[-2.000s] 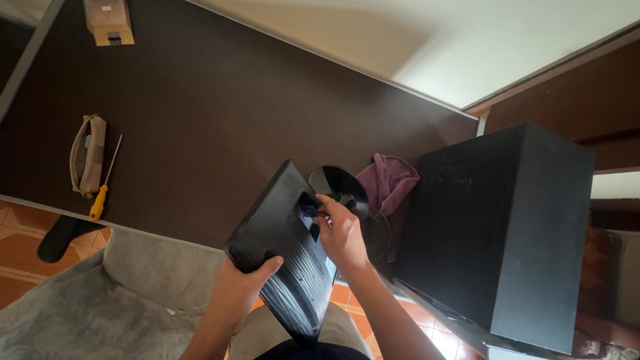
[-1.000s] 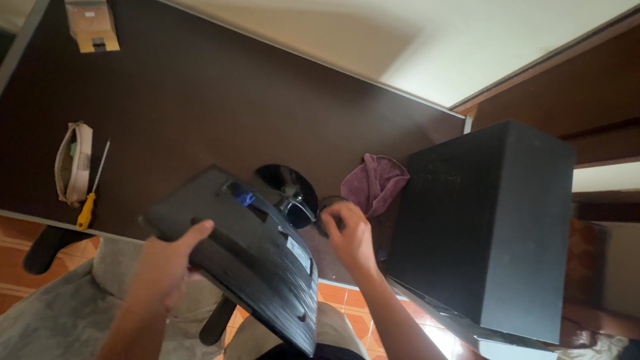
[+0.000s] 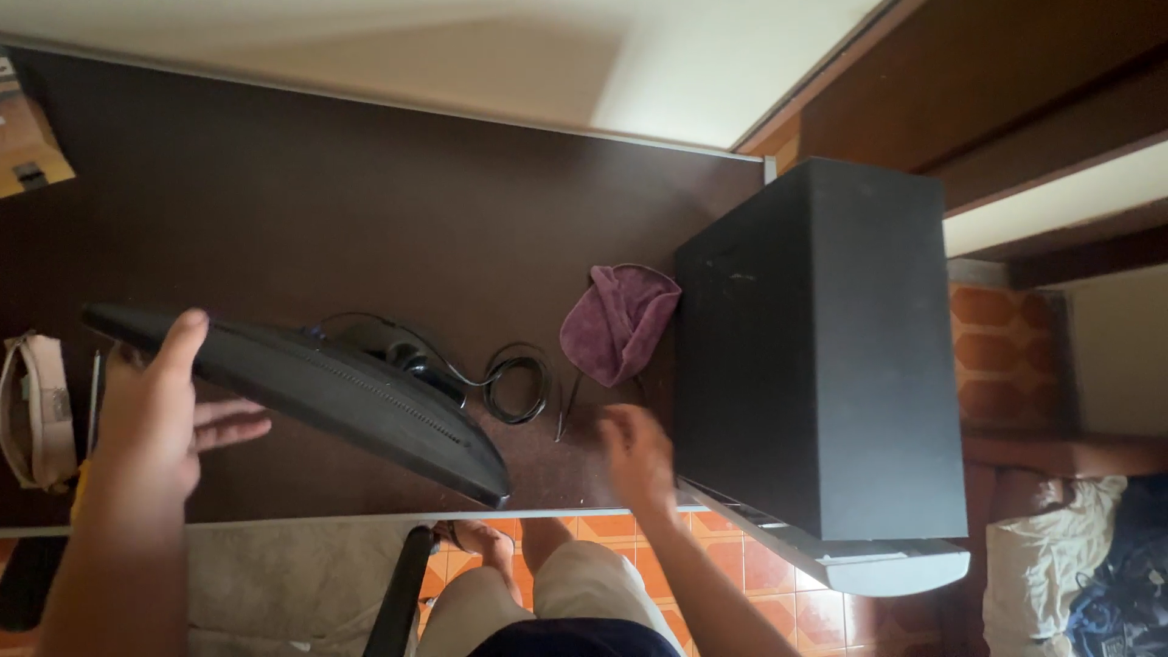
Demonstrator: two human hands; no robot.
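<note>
A black monitor (image 3: 338, 392) stands tilted over the left part of the dark table, seen from its edge and back. My left hand (image 3: 151, 420) is at its left end, thumb along the edge and fingers spread; how firmly it grips is unclear. Behind the monitor, its glossy black stand (image 3: 415, 360) is partly hidden. A coiled black cable (image 3: 517, 383) lies to the right of the stand. My right hand (image 3: 639, 456), slightly blurred, is over the table's front edge with nothing visible in it. Just above that hand lies a purple cloth (image 3: 620, 324).
A large black computer case (image 3: 748, 356) stands at the table's right end. At far left are an open beige pouch (image 3: 55, 411), a screwdriver (image 3: 96, 392) partly behind my left arm, and a cardboard box (image 3: 27, 146). A grey chair (image 3: 283, 584) is below the front edge.
The monitor has moved from over my lap onto or above the table, turned more edge-on. My right hand has left the monitor and the cable, which now lies coiled on the table.
</note>
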